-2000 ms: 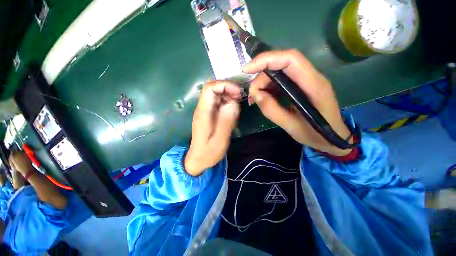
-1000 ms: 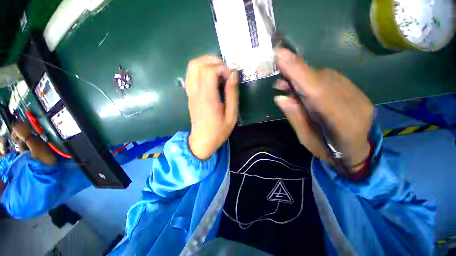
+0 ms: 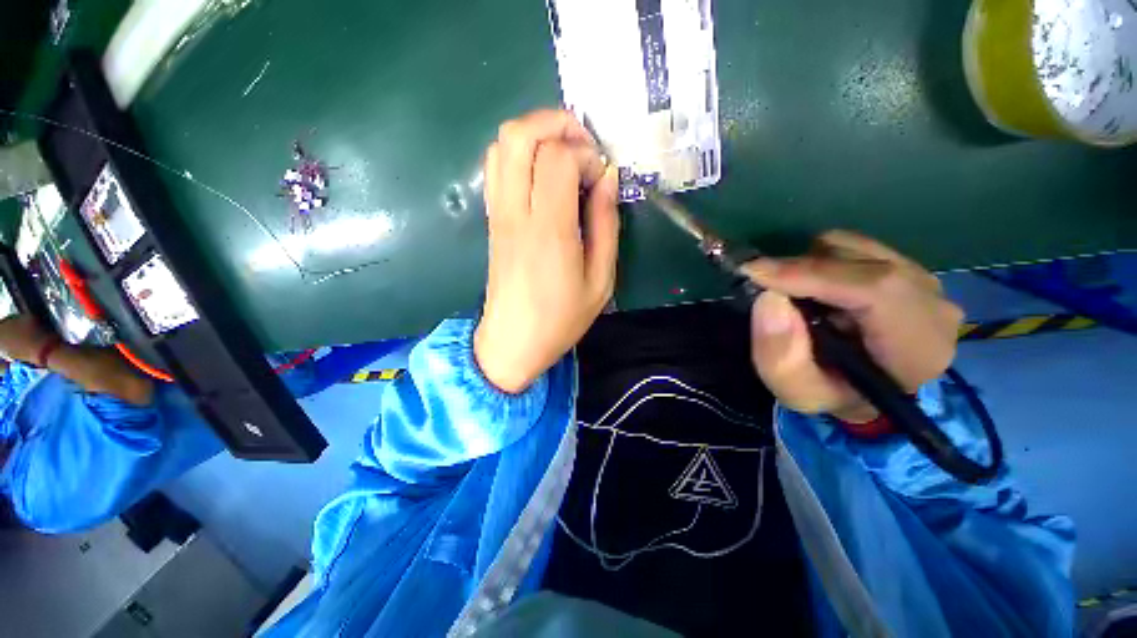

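Observation:
The phone assembly (image 3: pixel 614 62), a white-silver rectangle, lies flat on the green mat, its far end cut off by the top edge. A small blue-purple sub-board (image 3: pixel 636 187) shows at its near end. My left hand (image 3: pixel 542 237) is at the near left corner, thumb and finger pinched on a tiny part, largely hidden by the fingertips. My right hand (image 3: pixel 860 318) holds the black soldering iron (image 3: pixel 898 405) like a pen, right of and nearer than the phone. Its tip is at the sub-board; whether it touches is unclear.
A pile of small components (image 3: pixel 303 187) lies left on the mat. Thin solder wire (image 3: pixel 243 209) crosses there. A black tray (image 3: pixel 206 324) with two phone-like rectangles stands at left, beside another person's hand (image 3: pixel 94 370). A yellow-green tape roll (image 3: pixel 1004 62) is at far right.
The iron's tip has moved from the phone's far part to its near end. My right hand has shifted right and down. My left fingertips are now at the near left corner.

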